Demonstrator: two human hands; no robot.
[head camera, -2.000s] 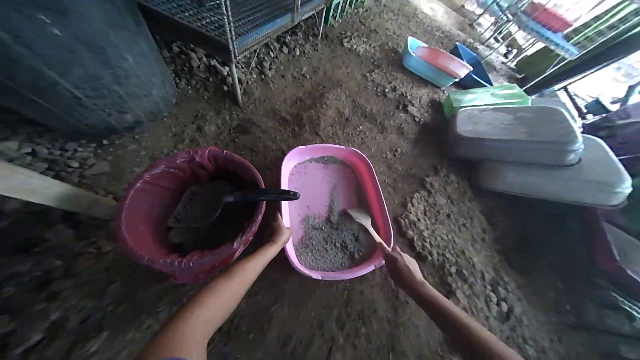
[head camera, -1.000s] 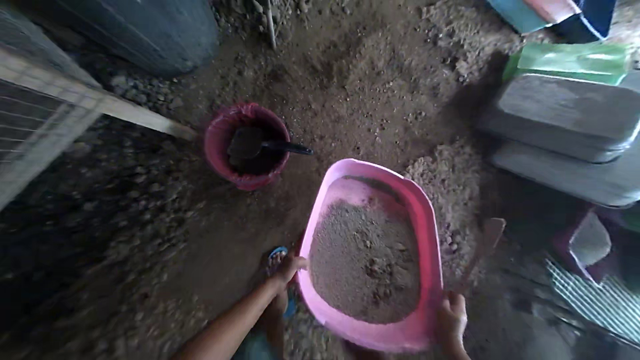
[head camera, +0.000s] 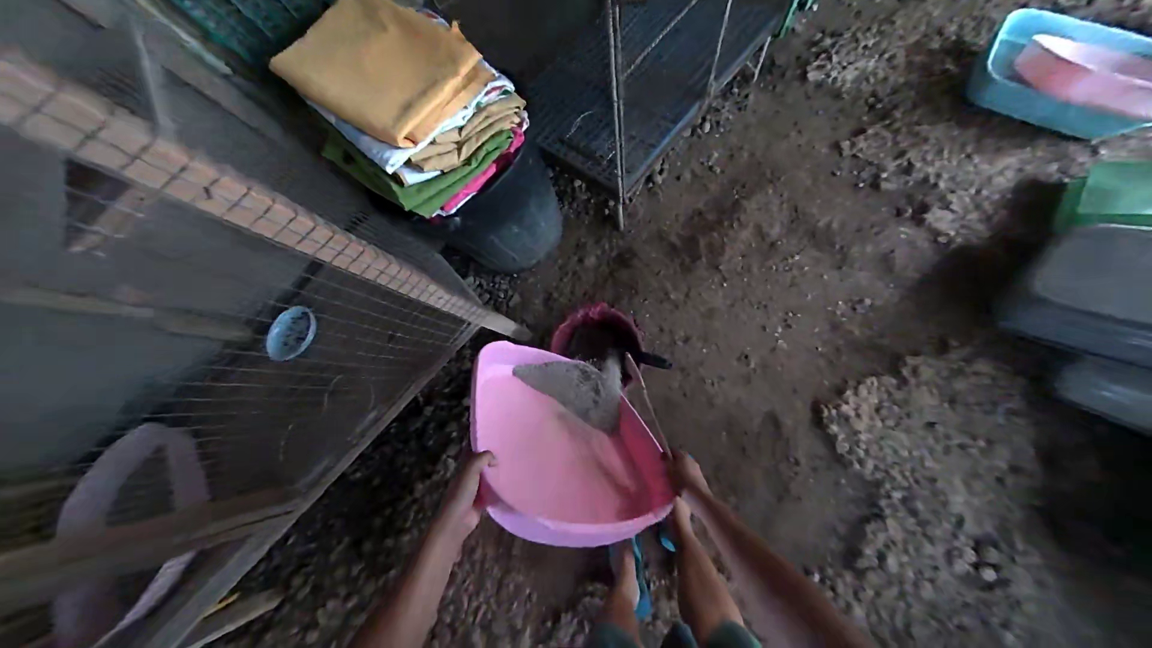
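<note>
A pink plastic tray (head camera: 558, 459) is tilted away from me, its far edge over a dark red bucket (head camera: 594, 315). Grey granular litter (head camera: 576, 391) slides to the tray's far corner and falls into the bucket. My left hand (head camera: 472, 481) grips the tray's left rim. At the right rim, my right hand (head camera: 686, 477) holds the tray together with a thin wooden spatula (head camera: 650, 409), which points toward the bucket. The black handle of a scoop (head camera: 652, 360) sticks out over the bucket's right side; the scoop's head is hardly visible.
A wire-mesh enclosure (head camera: 360, 360) stands at the left. Folded cloths (head camera: 387, 81) lie on a dark tub (head camera: 513, 216) beside a metal cage (head camera: 657, 81). Stacked grey trays (head camera: 1098, 297), a green tray (head camera: 1116, 193) and a blue basin (head camera: 994, 76) are at the right. My feet are below the tray.
The pink tray was on the ground, then lifted and full of litter; now it is tipped over the bucket, with most of its bottom bare. The view has swung left.
</note>
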